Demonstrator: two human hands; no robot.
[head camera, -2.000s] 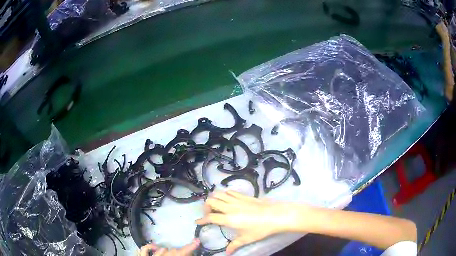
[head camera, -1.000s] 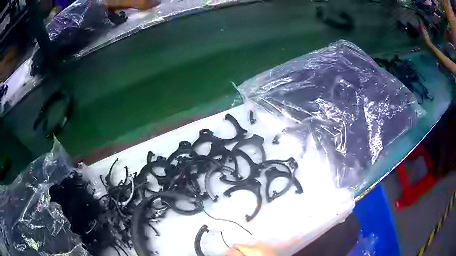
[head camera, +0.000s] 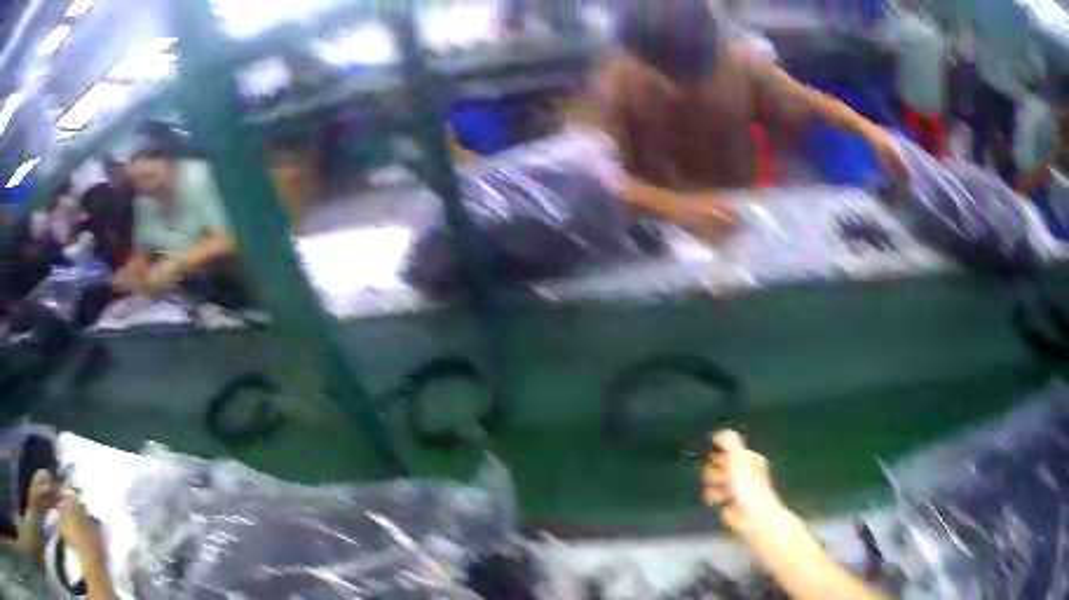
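My right hand (head camera: 741, 481) is raised over the green conveyor belt (head camera: 563, 469), with its forearm coming from the lower right. Its fingers are curled together; blur hides whether they hold anything. A black headband arc (head camera: 671, 373) lies on the belt just beyond and left of the hand. Two more black headbands, one left of centre (head camera: 451, 401) and one farther left (head camera: 244, 408), lie on the belt. My left hand is not in view. Blurred dark parts (head camera: 692, 581) show at the bottom edge.
Clear plastic bags lie at the lower left (head camera: 317, 539) and lower right (head camera: 996, 504). A green post (head camera: 276, 246) crosses the view. Beyond the belt, one person (head camera: 692, 117) reaches over bags and another (head camera: 176, 211) sits. Another person's hands (head camera: 70, 527) show at lower left.
The view has swung up from the bench to the belt and the people beyond. My right hand has moved out over the belt; the heap of parts has mostly left the view.
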